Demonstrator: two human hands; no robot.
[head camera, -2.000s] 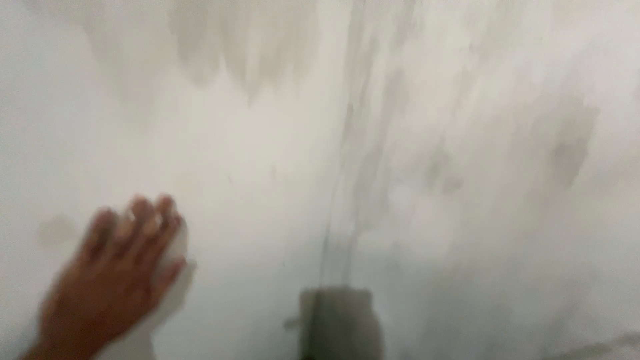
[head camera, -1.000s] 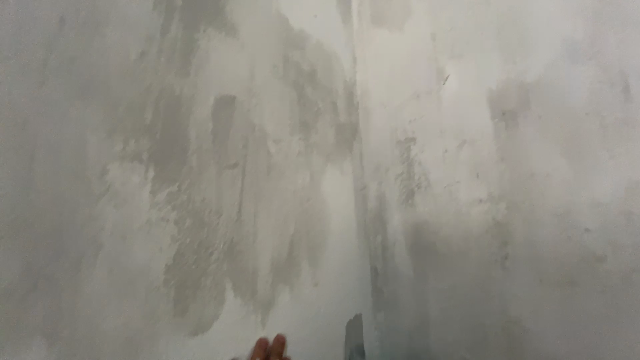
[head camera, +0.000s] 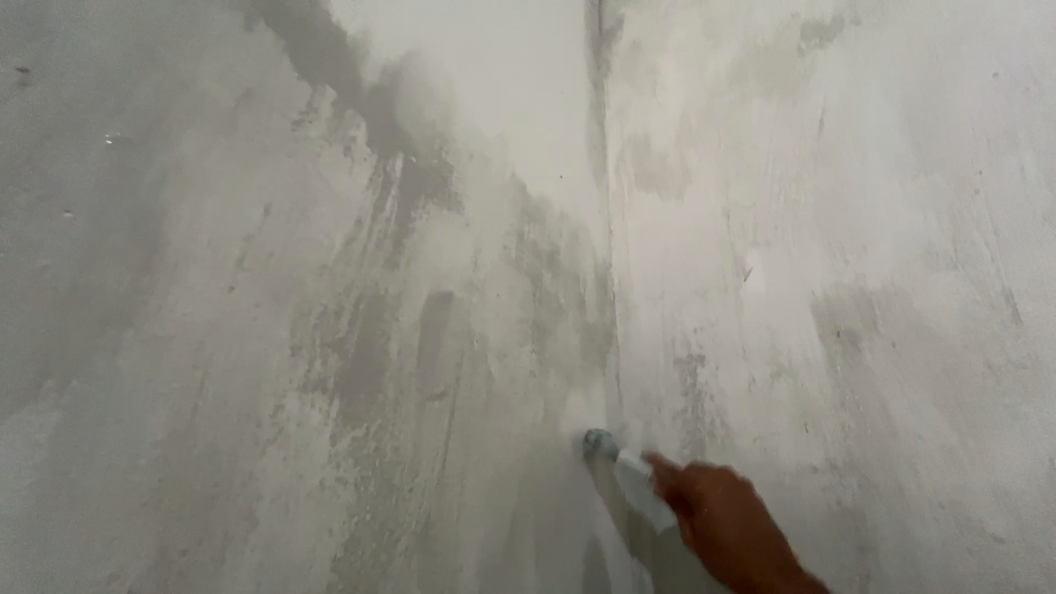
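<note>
At the lower right, my right hand (head camera: 730, 524) grips a hand tool with a pale handle (head camera: 639, 466). The tool's dark, rounded head (head camera: 600, 444), perhaps a brush, lies at or very near the inside corner of the walls; its exact kind cannot be told. The hand and tool cast a shadow on the wall below. The left wall (head camera: 247, 371) has grey, damp-looking patches and streaks among paler areas. My left hand is out of view.
A vertical corner line (head camera: 612, 289) joins the left wall to the right wall (head camera: 907, 206), which is pale with scattered grey smears and small marks. Both walls fill the view.
My right hand with the tool has come into view at the lower right. The hand seen at the left and then at the bottom edge is out of view. The view has shifted.
</note>
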